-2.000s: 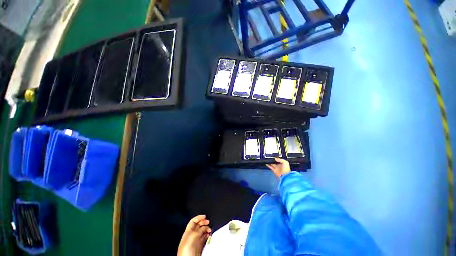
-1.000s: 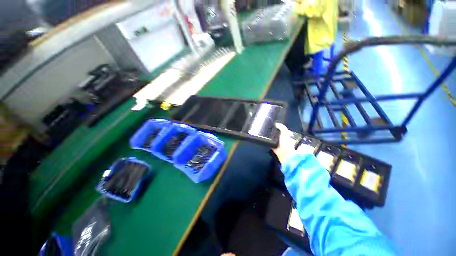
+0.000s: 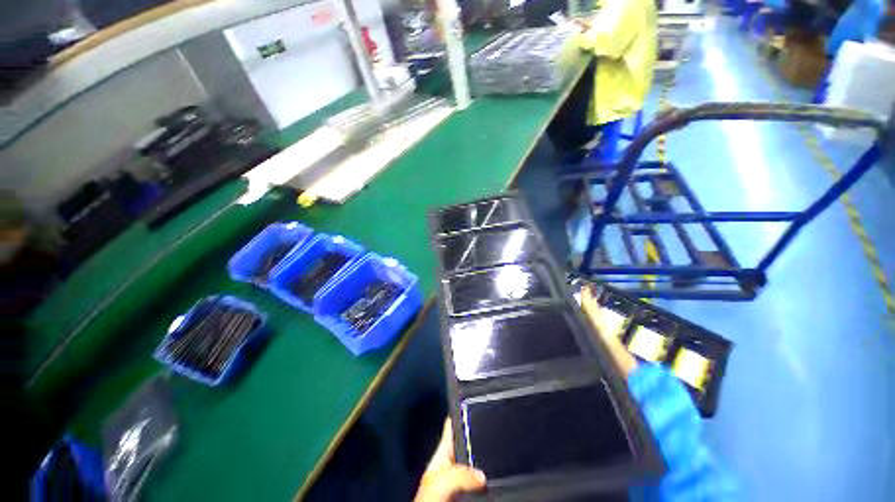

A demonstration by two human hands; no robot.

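Observation:
A black foam tray [image 3: 447, 353] holds several phone bodies with glossy black glass up. It hangs off the bench's near edge in front of me, its long side running away from me. My left hand [image 3: 449, 476] grips its near left edge, thumb on the rim. My right hand [image 3: 601, 319] is at its right side, fingers partly blurred; whether it touches the tray is unclear. Another foam tray [image 3: 721, 377] with open, yellow-edged phone bodies lies lower at the right, partly behind my right arm.
Blue bins of small black parts [image 3: 365, 306] stand on the green bench [image 3: 265, 431]. A blue bin of black strips [image 3: 211, 338] and a clear plastic bag [image 3: 142, 431] lie left. A blue cart [image 3: 687, 221] stands at right. A person in yellow [image 3: 623, 59] is beyond.
The glass-up tray has come off the bench and swung round towards me. My left hand has come into view, gripping it. My right hand has moved from its end to its right side.

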